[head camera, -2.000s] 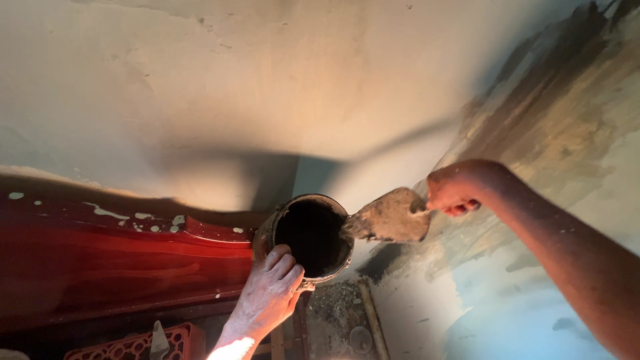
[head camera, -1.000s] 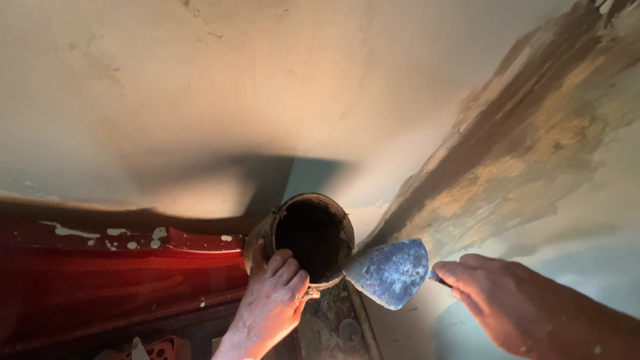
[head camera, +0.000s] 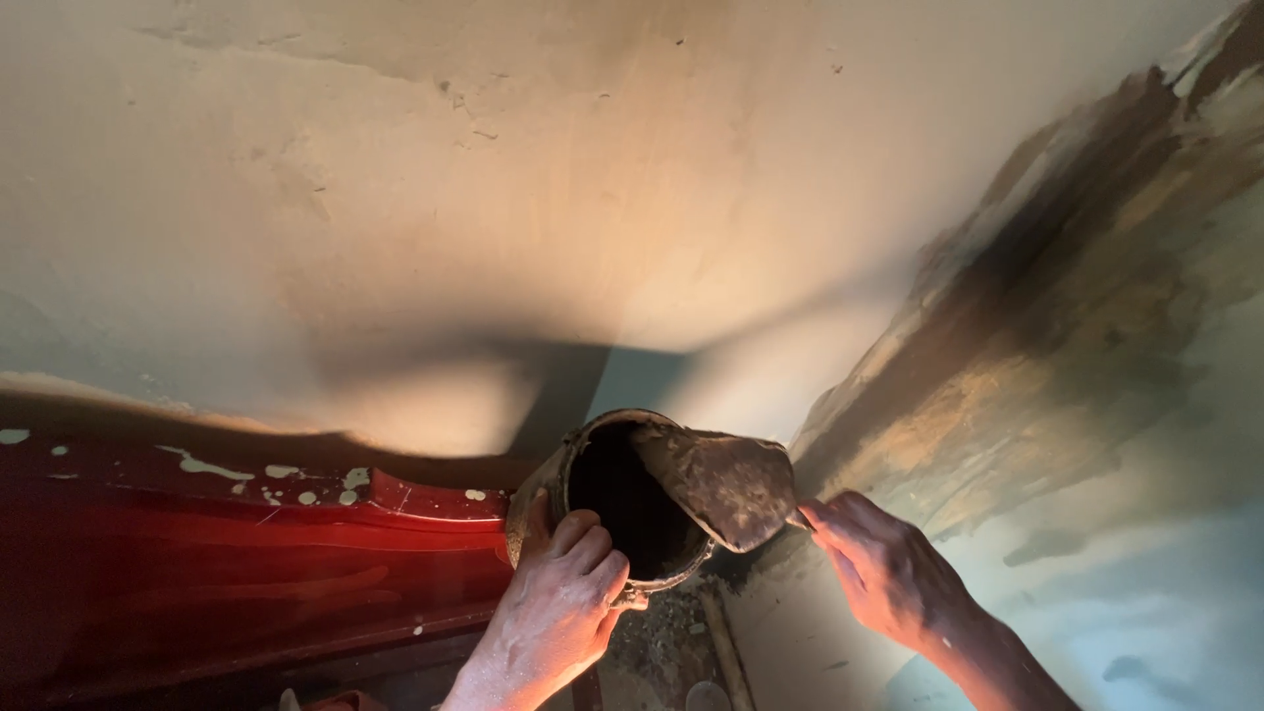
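A round, dirty bucket (head camera: 538, 513) is tilted with its dark mouth facing me, and my left hand (head camera: 558, 602) grips its near rim. In my right hand (head camera: 884, 568) is the handle of a trowel (head camera: 746, 489) with a broad, rounded blade. The blade reaches over the bucket's right rim, its tip inside the mouth. Brownish material coats the blade. How full the bucket is cannot be seen in the dark interior.
A plastered wall (head camera: 592, 197) rises ahead. Brown, wet-looking smears (head camera: 997, 296) run along the corner and the right wall. At the left stands glossy red wooden furniture (head camera: 247, 553) spotted with pale splashes. Below the bucket lies a dirty floor (head camera: 657, 642).
One second ago the trowel showed a bluish face to the right of the bucket; now its brown-coated face shows and its tip is inside the mouth. My left hand stays on the rim.
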